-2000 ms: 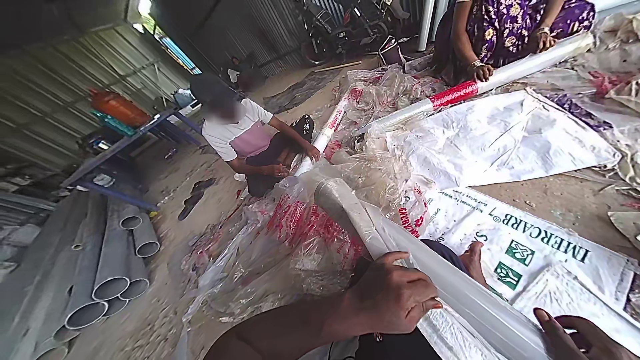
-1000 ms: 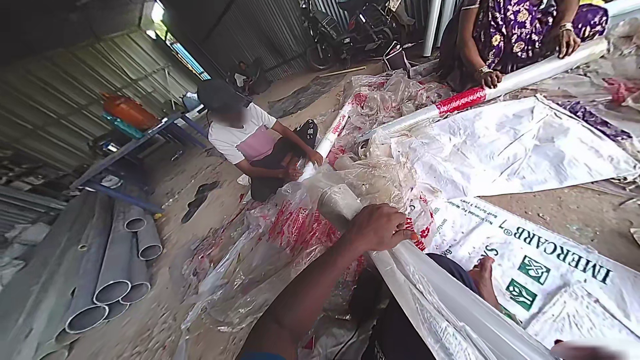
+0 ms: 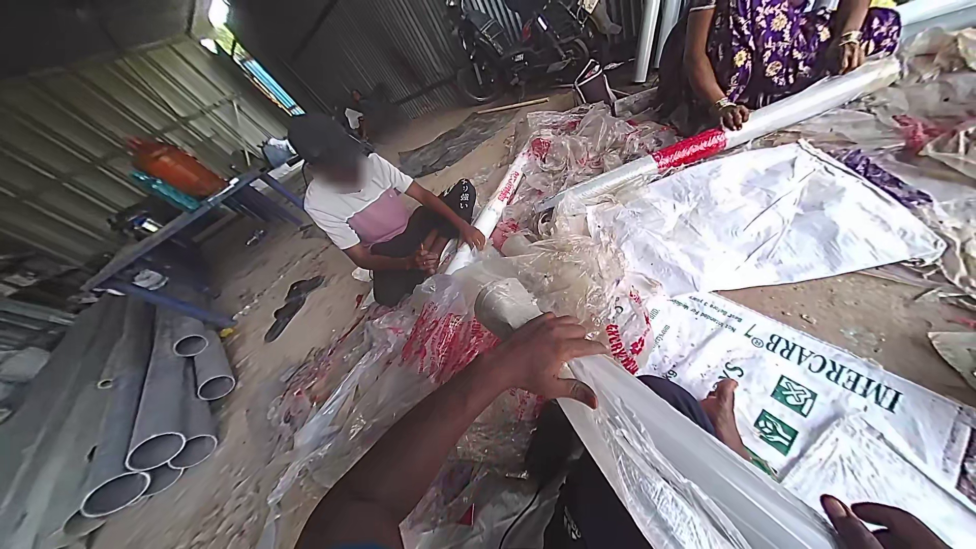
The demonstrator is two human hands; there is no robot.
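A long pipe wrapped in clear plastic film [image 3: 671, 435] lies slantwise across my lap, from the lower right up to its grey end near the middle. My left hand [image 3: 553, 354] grips the pipe from above near that end, thumb on the near side. At the lower right edge, my right hand [image 3: 877, 526] is partly cut off by the frame, fingers beside the pipe; its hold is unclear. Crumpled clear film with red print [image 3: 450, 335] lies around the pipe's end.
A person [image 3: 366, 206] sits ahead holding a white pipe [image 3: 488, 213]. Another, at the upper right, handles a wrapped pipe with a red band [image 3: 690, 149]. White sacks [image 3: 770, 221] cover ground at right. Grey pipes [image 3: 164, 404] and a blue table [image 3: 183, 221] stand left.
My left hand moved up along the pipe toward its grey end, then slightly back down. My right hand remains at the lower right edge.
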